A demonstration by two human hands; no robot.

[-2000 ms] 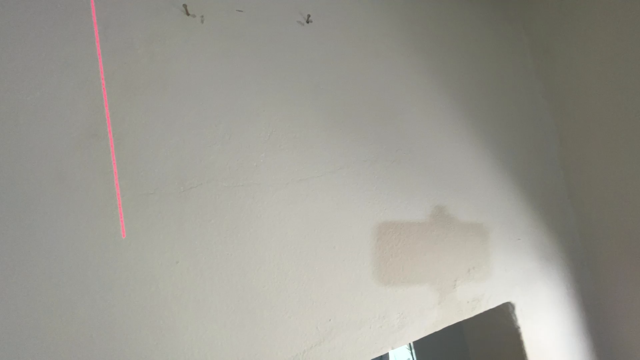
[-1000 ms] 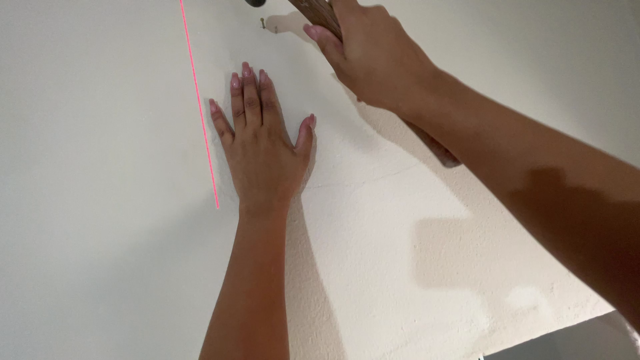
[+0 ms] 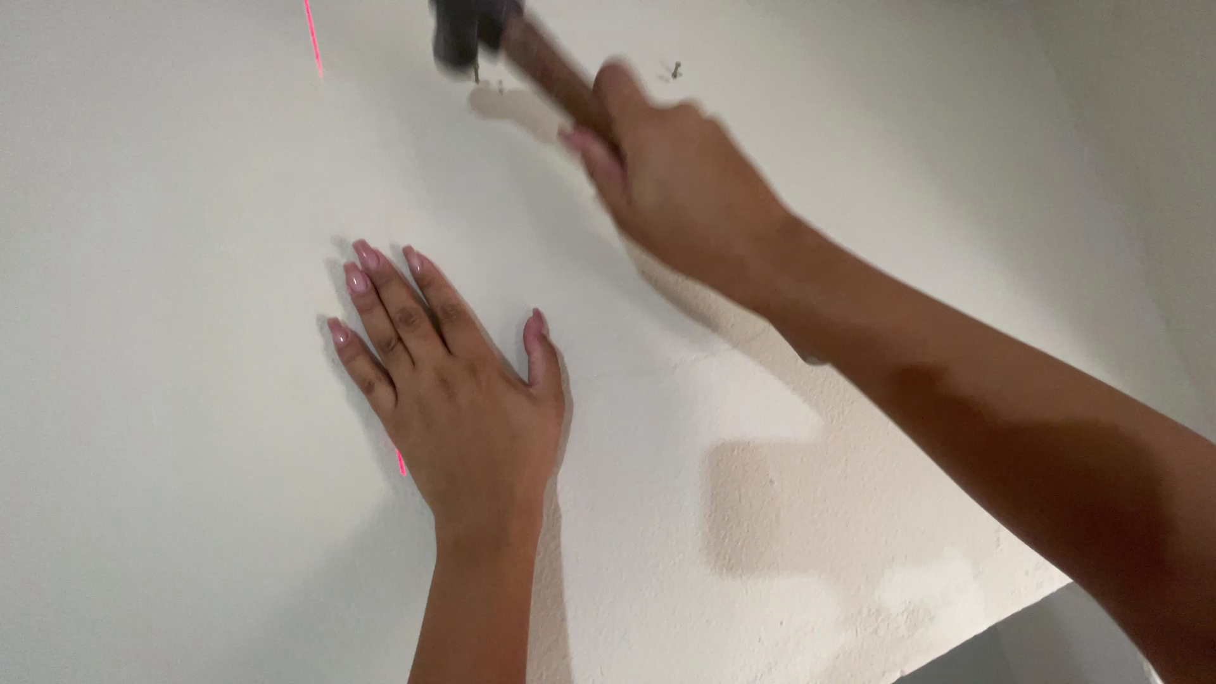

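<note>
My right hand (image 3: 679, 171) grips the wooden handle of a hammer (image 3: 560, 71), whose dark metal head is at the top edge, blurred and partly cut off. The head is over a small nail (image 3: 477, 73) in the white wall; whether they touch I cannot tell. A second small nail or hook (image 3: 675, 69) sticks out of the wall to the right, above my right hand. My left hand (image 3: 470, 408) lies flat on the wall, fingers spread, below the hammer, holding nothing.
A pink-red laser line (image 3: 313, 40) runs down the wall at the upper left, partly interrupted at my left hand. The lower edge of the wall meets a grey opening (image 3: 1007, 641) at the bottom right. Another wall surface (image 3: 1130, 123) stands at the right.
Two seconds ago no hands were in view. Since one second ago, my left hand has tilted leftward and now interrupts the laser line; the hammer head has come over the nail.
</note>
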